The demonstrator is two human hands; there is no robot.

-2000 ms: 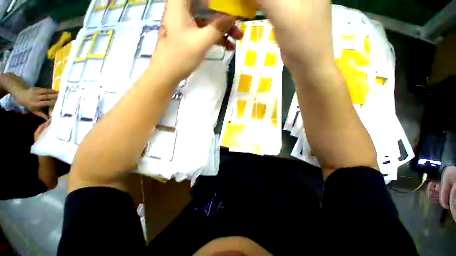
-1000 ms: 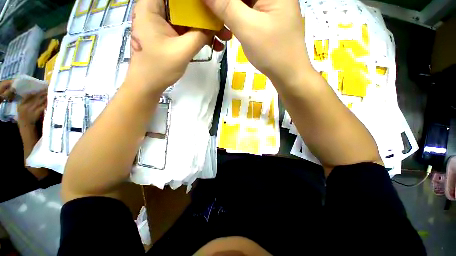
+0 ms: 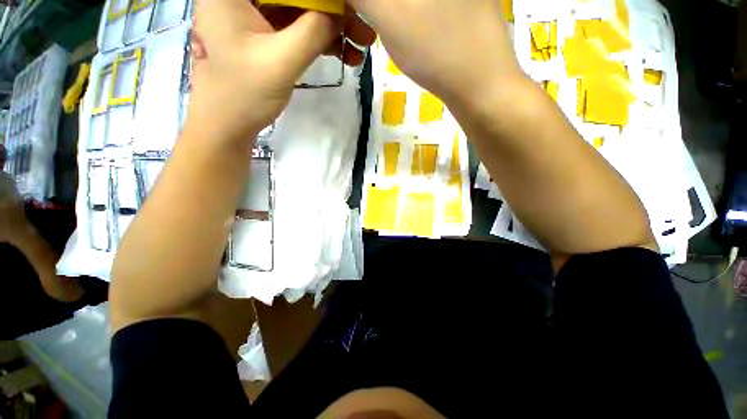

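My left hand is at the top of the view, its fingers closed around a yellow film-covered piece that the upper edge cuts off. My right hand is beside it, with its fingers cut off by the top edge, so its hold cannot be seen. A sticker sheet with yellow rectangles lies below and between my forearms. Phone-frame parts lie in rows on white sheets at the left, some with yellow bands.
A pile of liner sheets with yellow scraps lies at the right. A dark phone with a cable is at the far right edge. Another person's arm is at the far left. A brown box stands below the table edge.
Both hands have moved left and up since the oldest frame, with the yellow piece now mostly out of view. The other person's hands have left the left-hand sheets.
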